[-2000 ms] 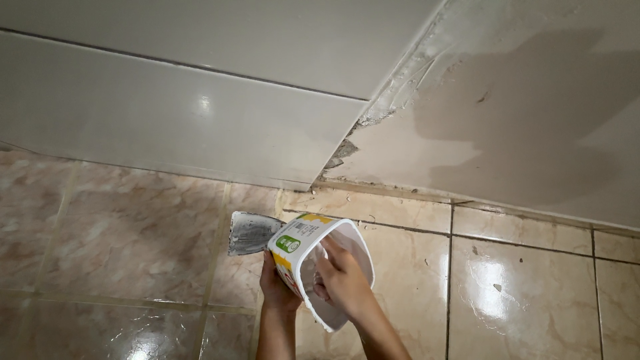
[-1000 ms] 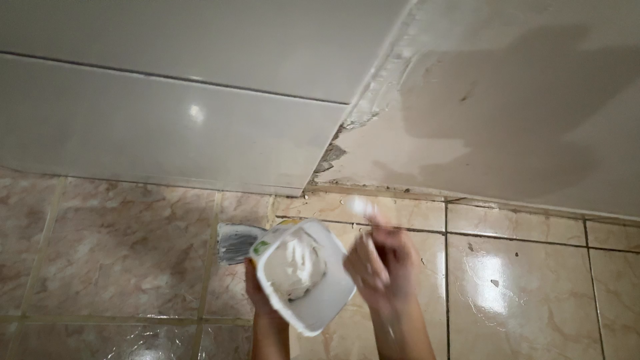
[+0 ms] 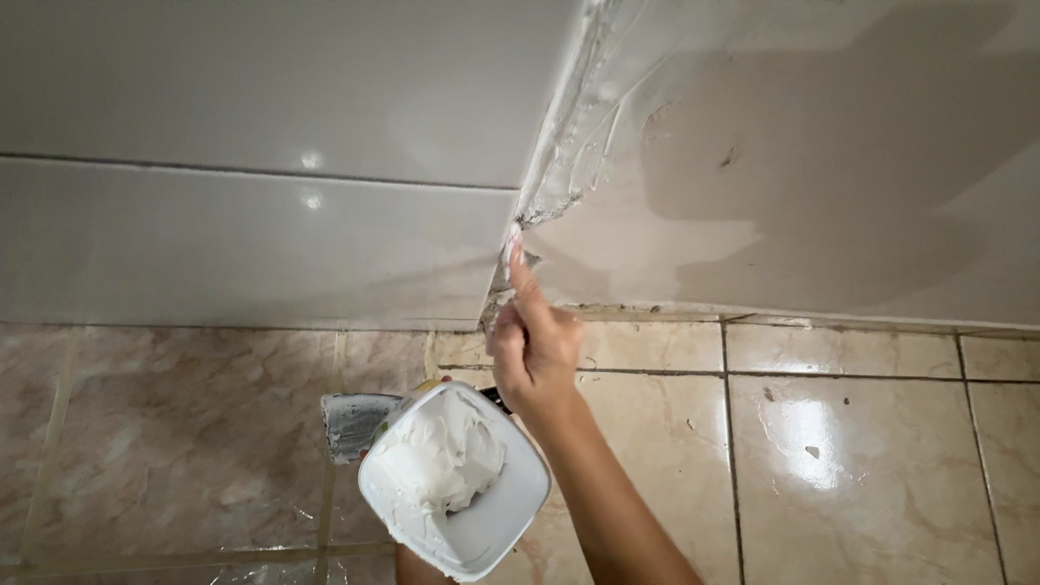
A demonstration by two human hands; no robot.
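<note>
My left hand (image 3: pixel 418 566), mostly hidden behind a white plastic tub (image 3: pixel 508 512), holds it tilted with its mouth towards me. White paste (image 3: pixel 447 455) lies inside, thick on the left and smeared along the wall. A putty knife (image 3: pixel 356 424) with a paste-coated blade sticks out left behind the tub; part of a black handle shows on the right, and how it is held is hidden. My right hand (image 3: pixel 538 345) has its index finger stretched out, white paste on the tip, at the broken corner joint (image 3: pixel 520 236) between the wall panel and the adjoining wall. Its other fingers are curled.
Glossy grey panels (image 3: pixel 244 244) form the left wall. The pinkish right wall (image 3: pixel 812 260) has rough white filler (image 3: pixel 581 138) along the corner and carries a shadow. Below are marbled floor tiles (image 3: pixel 650 455) with dark joints and small crumbs.
My right hand was inside the tub, came out with white paste on a finger, and has moved up to the corner joint. The tub has turned so its mouth and paste face me more.
</note>
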